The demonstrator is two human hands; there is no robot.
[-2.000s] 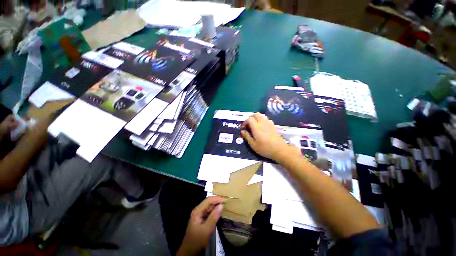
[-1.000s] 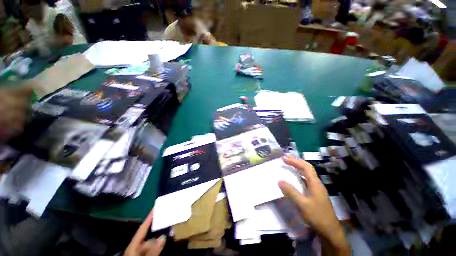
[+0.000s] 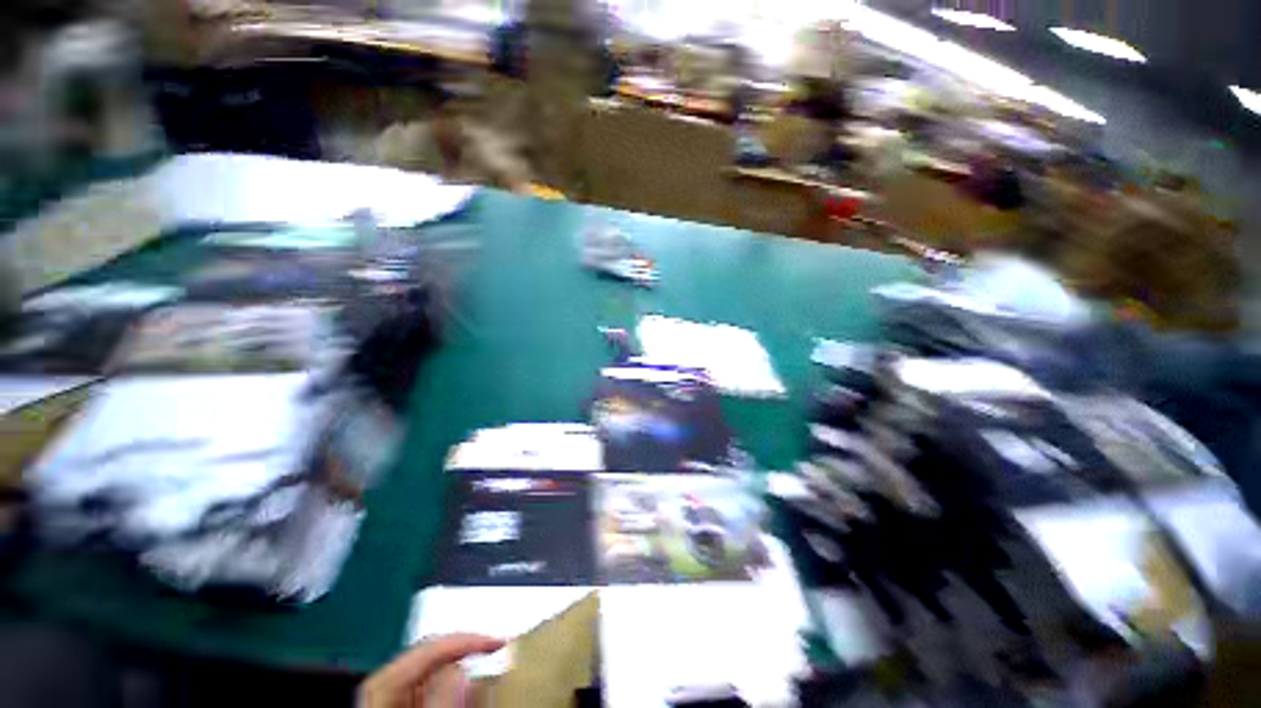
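Note:
A box blank (image 3: 519, 533) lies in front of me on the green table, with a black lettered panel, a device photo and white flaps at its lower edge. A kraft flap (image 3: 546, 653) shows between the white flaps. My left hand (image 3: 432, 672) is at the lower left of the blank, cut off by the bottom edge, with its fingers over the white flap. Blur hides whether it grips the blank. My right hand is not in view. No sticker can be made out.
A tall left stack of blanks (image 3: 208, 457) and an uneven right stack (image 3: 913, 484) flank the blank. Beyond it lie a white pack (image 3: 708, 354) and a small grey-and-red bundle (image 3: 615, 255). A blurred person (image 3: 450, 145) is across the green table (image 3: 484, 325).
The view has tilted up and turned right. My right hand has gone out of the picture. The blank in front now sits straighter in view, and my left hand remains at its lower left.

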